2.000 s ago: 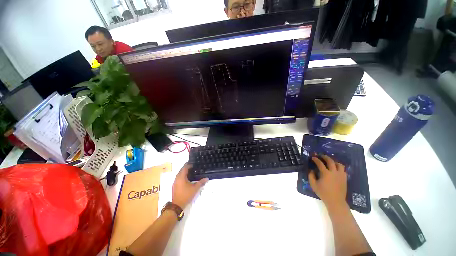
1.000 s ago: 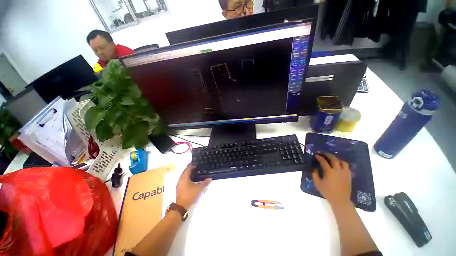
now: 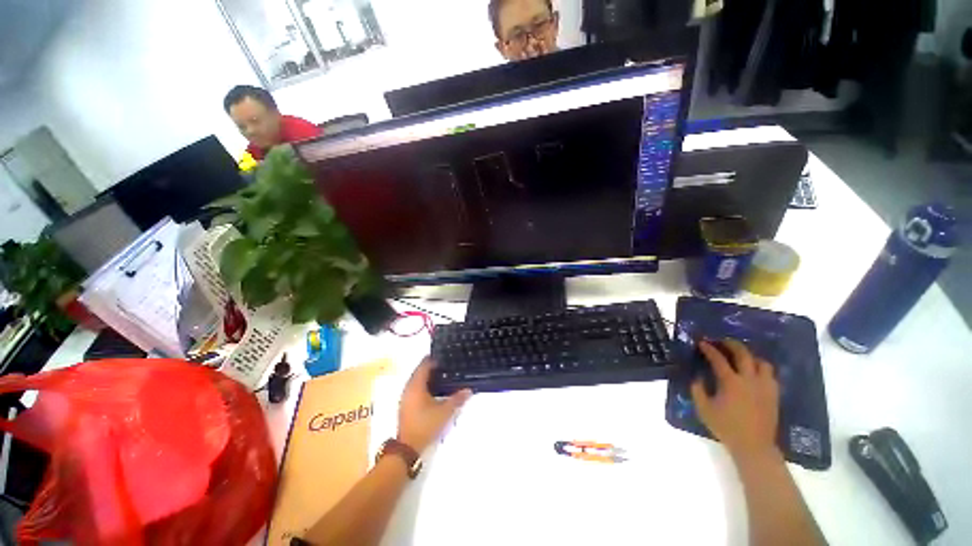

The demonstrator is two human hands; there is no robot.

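My right hand [image 3: 743,397] rests over the dark computer mouse [image 3: 703,375] on the dark mouse pad [image 3: 799,373]. My left hand [image 3: 426,408] lies at the left end of the black keyboard [image 3: 549,347], its fingers partly hidden at the keyboard's edge; it wears a brown wrist band. The monitor [image 3: 512,192] shows a black screen with thin pale outlines. Thread snips [image 3: 589,451] with orange-red handles lie flat on the bright white paper [image 3: 565,507] between my forearms.
On the left are a red plastic bag [image 3: 149,448], a tan pad [image 3: 325,437], a blue tape dispenser [image 3: 322,350] and a plant [image 3: 288,240]. On the right are a tin [image 3: 725,256], a tape roll [image 3: 772,267], a blue flask [image 3: 895,277] and a stapler [image 3: 898,482]. Two people sit opposite.
The view has shifted, so the desk items appear farther right and slightly lower. My hands stay at the keyboard's left end and on the mouse.
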